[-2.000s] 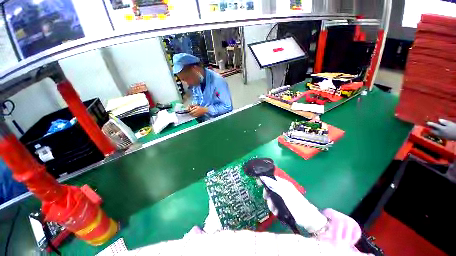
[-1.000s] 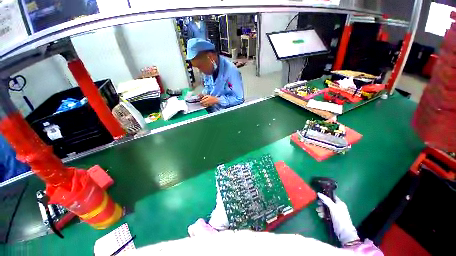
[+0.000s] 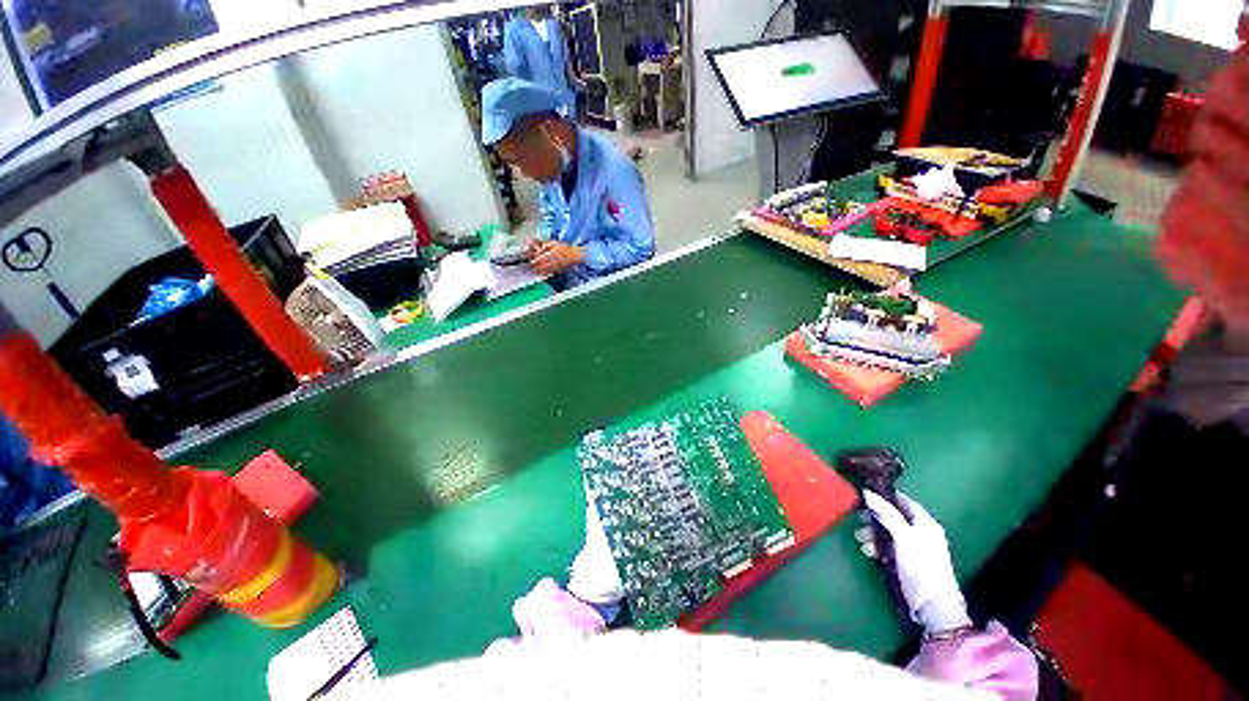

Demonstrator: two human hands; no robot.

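A green circuit board lies solder side up in front of me, turned slightly against the red foam pad under it. My left hand in a white glove is at the board's left edge; its fingers are mostly hidden by the board. My right hand, also gloved, is around the handle of the black barcode scanner, low over the bench right of the pad. The scanner's head points away from me.
A second board, component side up, sits on foam farther right. A parts tray is at the far end. A red-wrapped post and a notebook are left. A person in blue sits beyond the line. A black bin is right.
The scanner has moved from over the board to its right, down near the bench, in my right hand. The red stack at right has shifted in view. My left hand stays at the board's left edge.
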